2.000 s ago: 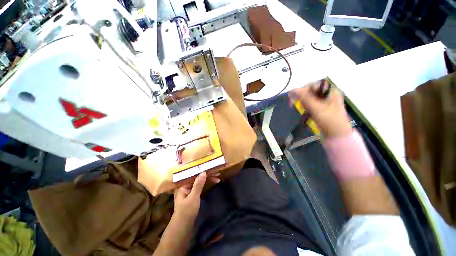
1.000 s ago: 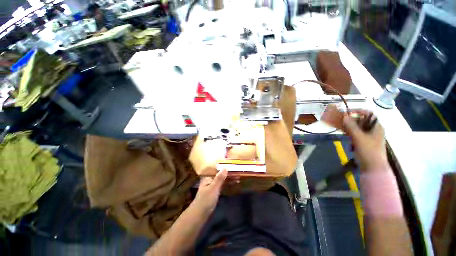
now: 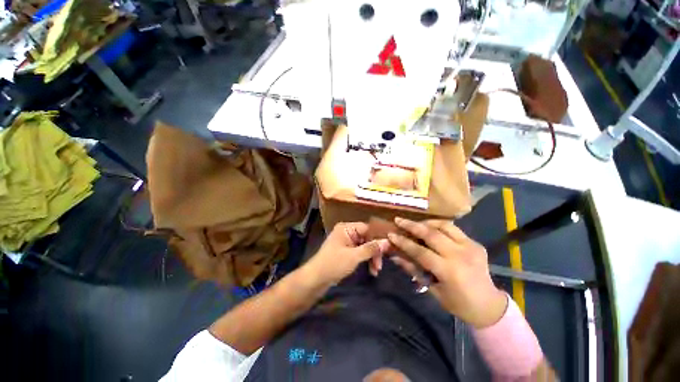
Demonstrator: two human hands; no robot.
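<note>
My left hand point(image 3: 349, 250) and my right hand point(image 3: 445, 270) meet in front of the machine bed and hold a small red-brown leather patch point(image 3: 382, 228) between their fingers. A small shiny metal tip shows under my right hand; the rest of that tool is hidden. Behind the hands, the yellow-orange template point(image 3: 419, 168) with its rectangular window and white front strip lies on the tan-brown bag panel point(image 3: 449, 179), under the machine head point(image 3: 395, 97). The panel's front part hangs down over the bed edge.
A brown heap of bags point(image 3: 216, 190) hangs at the left. Olive-yellow cut pieces point(image 3: 41, 175) are stacked at far left. On the machine bed are leather pieces point(image 3: 542, 88) and a curved brown cable point(image 3: 552, 145). A white side table point(image 3: 645, 224) holds brown pieces at right.
My right hand has come from the right side to the front centre with the patch. My left hand has let go of the template's front strip and now holds the patch too. The view has shifted.
</note>
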